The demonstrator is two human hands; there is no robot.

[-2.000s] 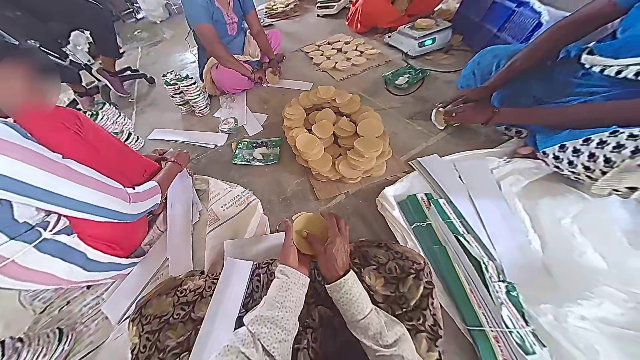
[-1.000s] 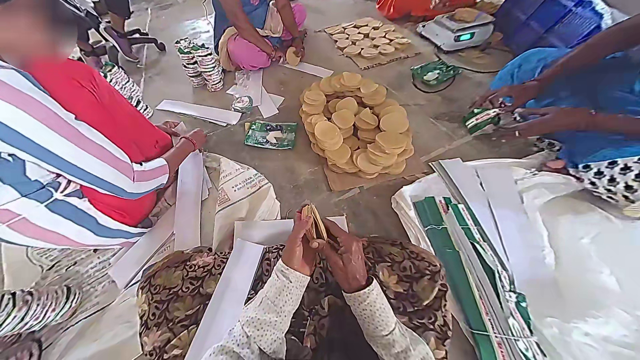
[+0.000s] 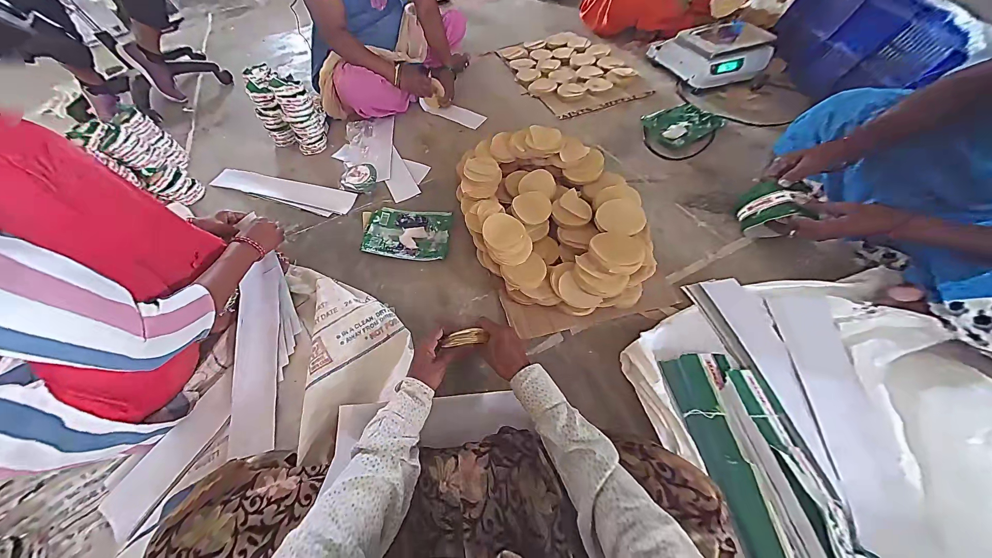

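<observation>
Between my two hands is a small stack of thin round tan discs (image 3: pixel 463 338), seen edge-on above my lap. My left hand (image 3: pixel 431 355) grips its left end, and my right hand (image 3: pixel 504 349) is at its right end, fingers curled against it. Just beyond them, a large ring-shaped heap of similar flat discs (image 3: pixel 531 209) lies on a cardboard sheet (image 3: pixel 515 316) on the floor. White paper strips (image 3: pixel 477 415) lie across my lap, partly behind my forearms. A green printed packet (image 3: pixel 407 232) rests on the floor left of the heap.
Co-workers sit left, right and ahead; the right one's hands hold a green-and-white wrapped stack (image 3: pixel 767 208). A digital scale (image 3: pixel 713 58), a blue crate (image 3: pixel 868 43) and wrapped stacks (image 3: pixel 287 108) stand farther off. Green and white strips (image 3: pixel 721 442) lie on a white sack at right.
My hands have moved forward, away from my lap, with the discs. The stack faced upward two seconds ago and now shows its edge. The right co-worker now holds a green-and-white stack.
</observation>
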